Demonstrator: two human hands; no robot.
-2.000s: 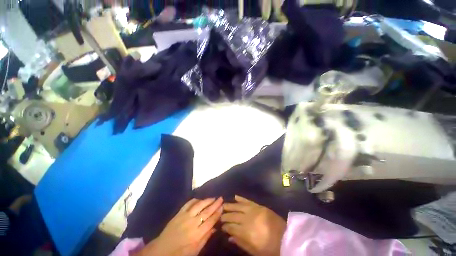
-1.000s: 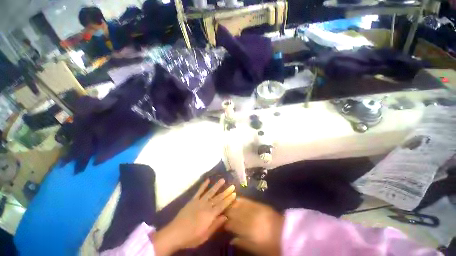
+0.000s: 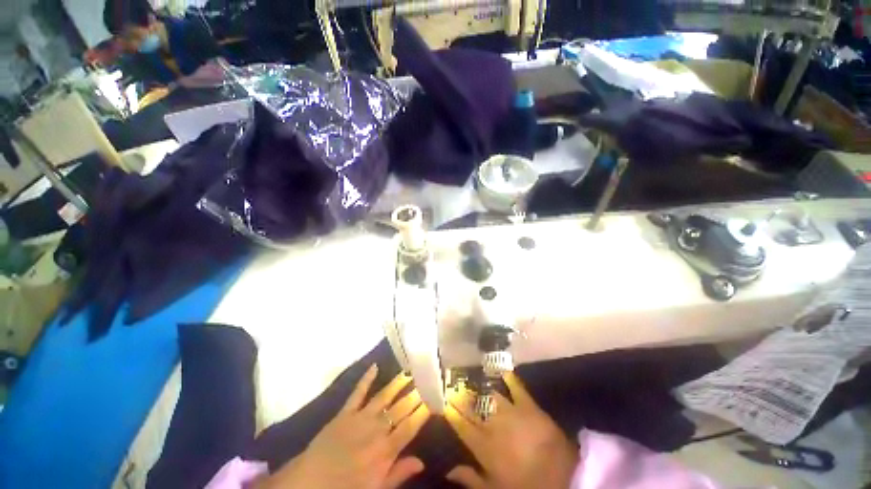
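A large dark garment panel (image 3: 611,392) lies under both hands and under the head of the cream-white sewing machine (image 3: 611,287). My left hand (image 3: 358,439) lies flat on the cloth left of the needle area, fingers spread, a ring on one finger. My right hand (image 3: 511,439) lies on the cloth just right of it, fingertips by the tension dial (image 3: 487,401). The machine head's lower end stands between the fingertips, lit yellow; the needle itself is hidden. A small dark cut piece (image 3: 212,396) lies on the white table (image 3: 296,296) to the left.
A blue board (image 3: 72,401) forms the left table edge. Dark purple cloth (image 3: 153,220) and a clear plastic bag (image 3: 334,115) lie behind. A printed sheet (image 3: 778,382) hangs over the arm's right end, above thread snips (image 3: 788,458). A masked person (image 3: 148,48) sits far back left.
The view has swung right and down over the machine. Both hands have come from the cloth left of the head to either side of its lower end. The right hand has spread apart from the left.
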